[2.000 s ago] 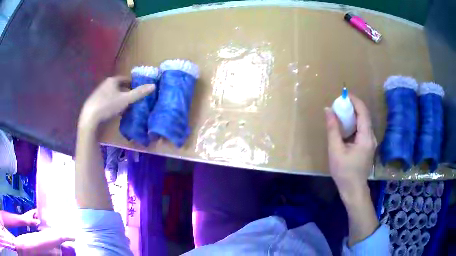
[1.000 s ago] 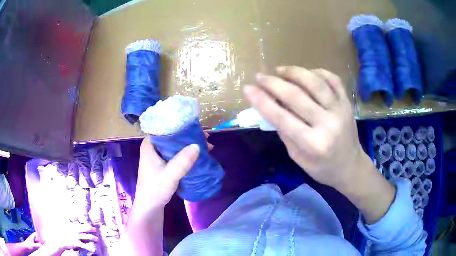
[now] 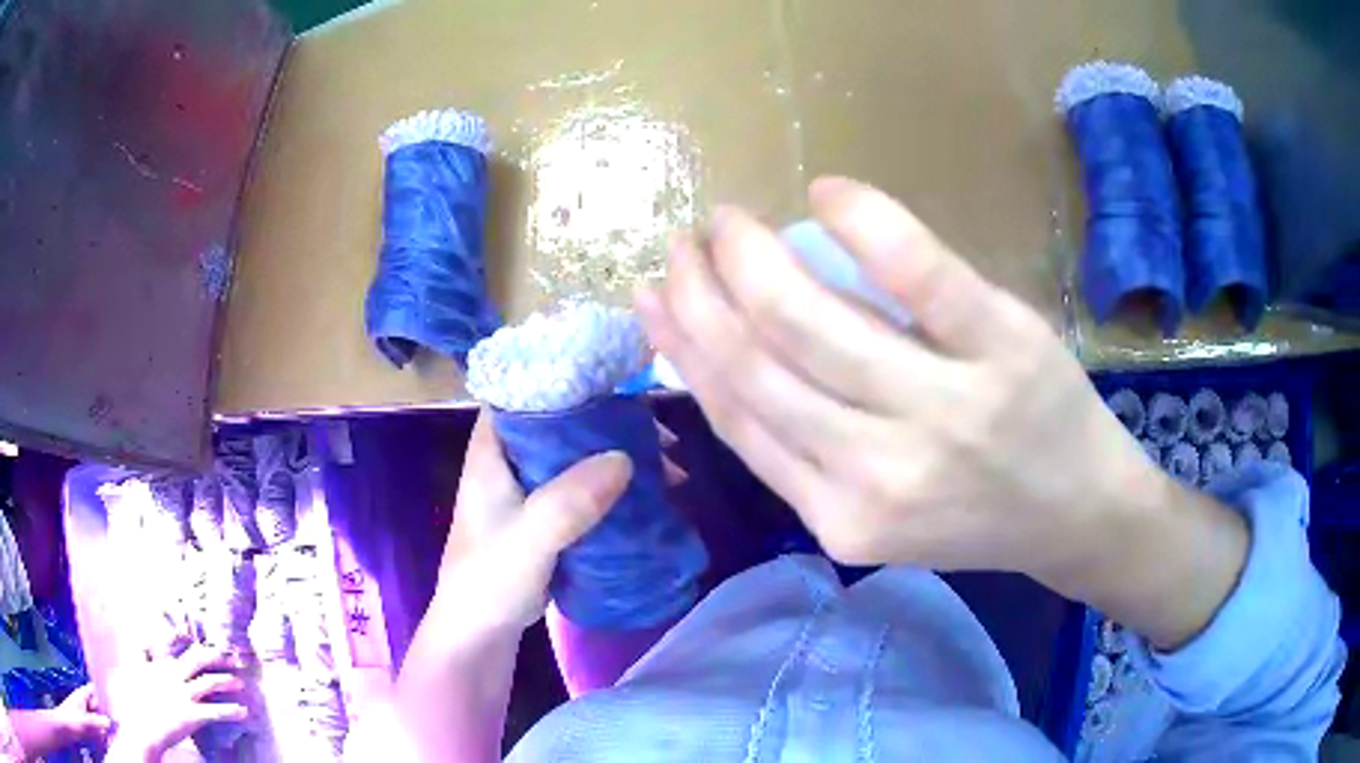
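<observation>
My left hand is shut around a blue tubular piece, held tilted off the bench's near edge with its white fluffy trim up. My right hand is shut on the small white glue bottle, mostly hidden by the fingers. The bottle's tip end is close to the right side of the trim; whether it touches cannot be told. Another blue piece stands on the bench to the left, and two more stand at the right, one beside the other.
The brown bench top has a shiny glare patch. A dark board lies at the left. A crate of pale-ended pieces is below right; a glaring crate is below left. Another person's hands are at lower left.
My left hand took one blue piece from the left pair and raised it. My right hand brought the bottle left to its trim. The view shifted, and the pink stick is out of view.
</observation>
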